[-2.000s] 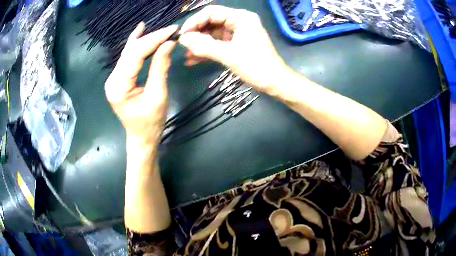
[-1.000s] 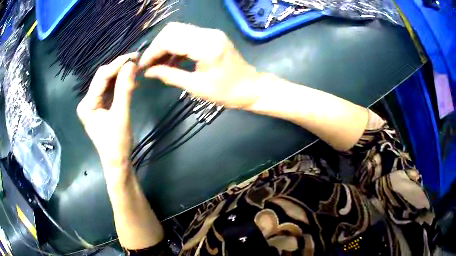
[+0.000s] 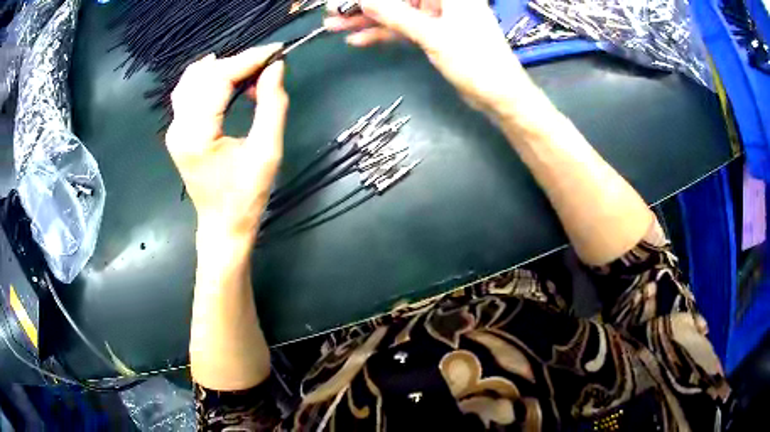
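My left hand point(image 3: 232, 139) pinches a black cable point(image 3: 241, 88) between thumb and fingertips; its pale stripped end point(image 3: 306, 39) points up and right towards my other hand. My right hand point(image 3: 422, 34) is at the top edge, fingers partly cut off, holding a small silver part point(image 3: 348, 8) just beyond the cable tip. It looks like a metal connector. Whether it touches the cable I cannot tell. Finished leads point(image 3: 371, 152) with silver plugs lie fanned on the mat between my forearms. A pile of black cables point(image 3: 186, 34) lies at the far left.
The blue parts tray point(image 3: 561, 51) and a clear bag of silver connectors point(image 3: 633, 29) are at the upper right. A long clear bag of silvery parts point(image 3: 63, 207) lies at the left. A black box point(image 3: 34, 312) is at the left edge. The green mat point(image 3: 473, 228) has a curved near edge.
The view shifted. My hands, close together before, are now slightly apart, with the pale cable tip visible between them. A silver part now shows in my right fingers.
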